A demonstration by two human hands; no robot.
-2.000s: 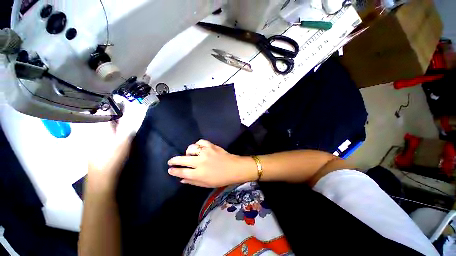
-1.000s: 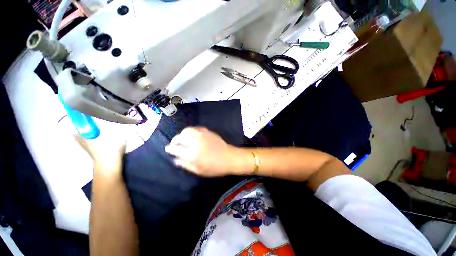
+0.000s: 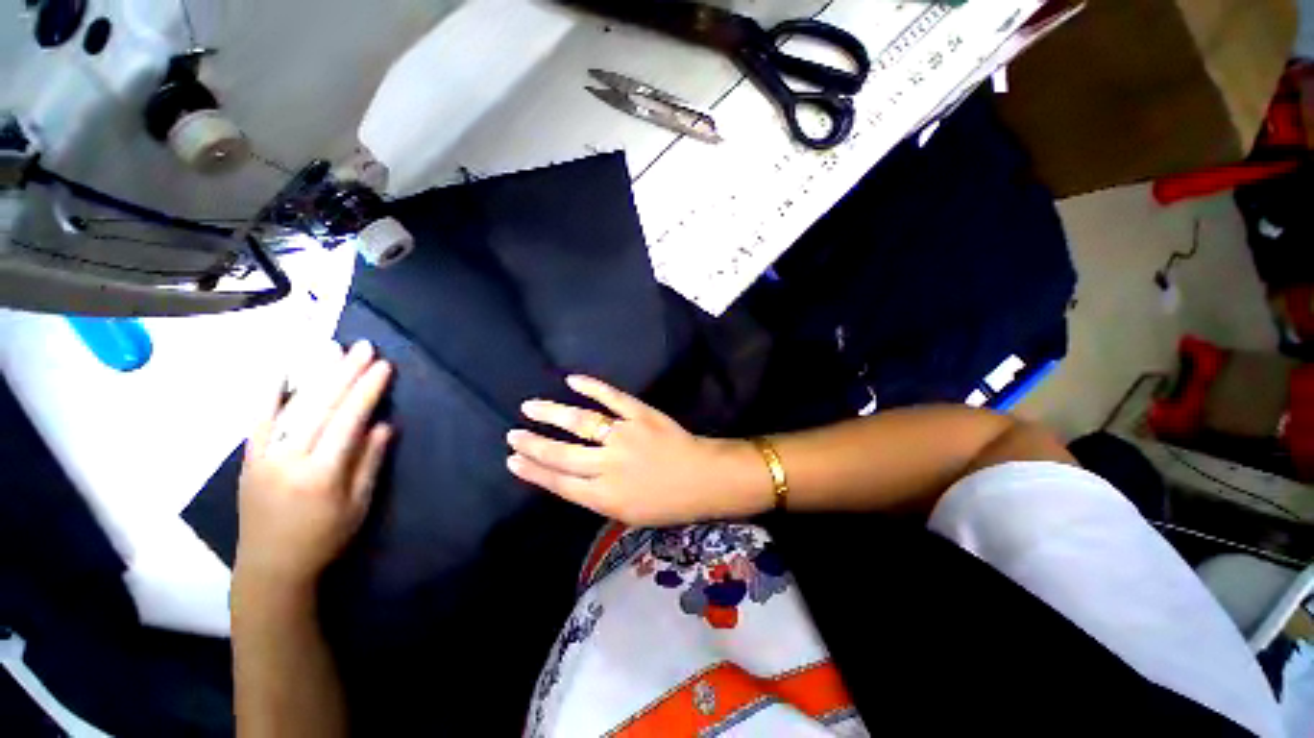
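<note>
A dark garment piece [image 3: 476,317] lies on the white table with its upper edge beside the presser foot and needle area [image 3: 334,216] and its lower part in my lap. My left hand [image 3: 310,469] lies palm down over the cloth's left edge, fingers slightly apart. My right hand [image 3: 598,454] rests flat on the middle of the cloth, fingers spread, with a ring and a gold bracelet. Neither hand grips the cloth. The needle itself cannot be made out in the glare.
Thread snips [image 3: 653,105] and black shears [image 3: 800,75] lie behind the cloth. A blue plastic tool [image 3: 111,342] is left of the needle. More dark cloth [image 3: 937,274] hangs at right, near a cardboard box [image 3: 1131,101]. A measuring strip [image 3: 865,137] runs along the table edge.
The view has shifted closer, so the machine sits further up and left. My left hand has moved onto the cloth's left edge. My right hand's fingers have spread flat.
</note>
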